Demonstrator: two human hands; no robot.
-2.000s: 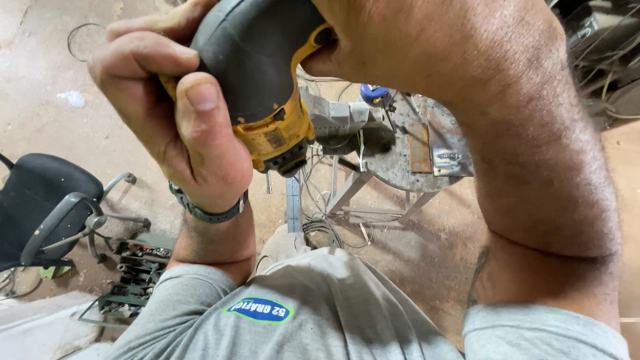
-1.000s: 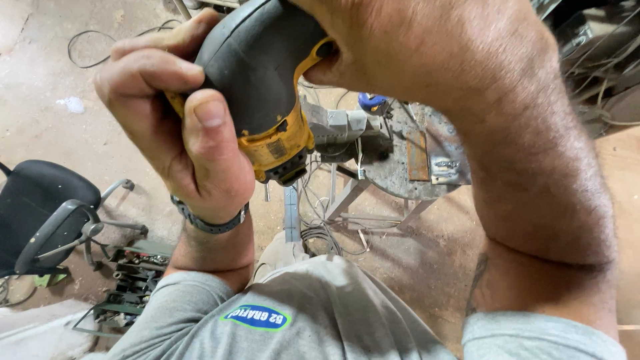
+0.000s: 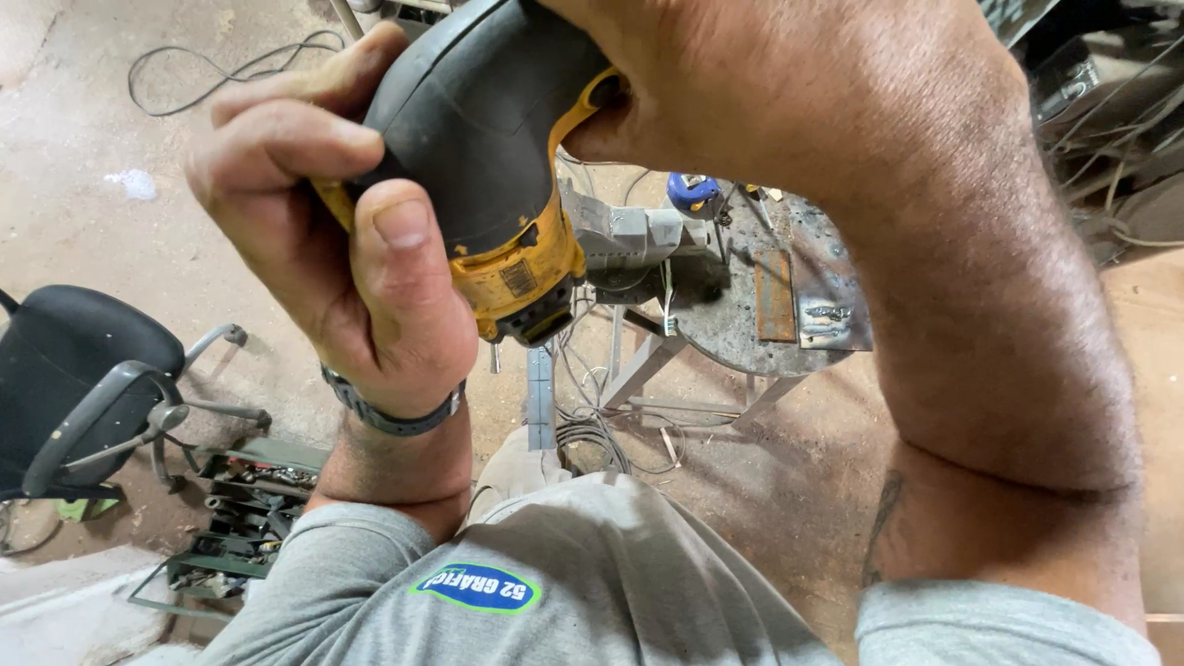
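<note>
A black and yellow power tool (image 3: 499, 139) fills the upper middle, close to the camera; its front end runs out of the frame. My left hand (image 3: 342, 213) wraps its left side, thumb and fingers on the black housing, with a dark watch strap on the wrist. From the right, my right hand (image 3: 675, 83) grips the tool's upper part by the yellow-edged handle, its fingertips largely hidden. Beyond the tool, a grey metal bench vise (image 3: 638, 240) sits on a round metal table (image 3: 731, 314), partly covered by the tool.
A rusty plate (image 3: 774, 296), a shiny metal plate (image 3: 832, 319) and a blue object (image 3: 692, 192) lie on the table. Cables (image 3: 592, 439) coil on the floor below. At left are a black office chair (image 3: 102, 351) and an open toolbox (image 3: 240, 518). Dark equipment (image 3: 1101, 102) stands at upper right.
Both hands keep their hold on the power tool, which has barely moved. The view has shifted slightly.
</note>
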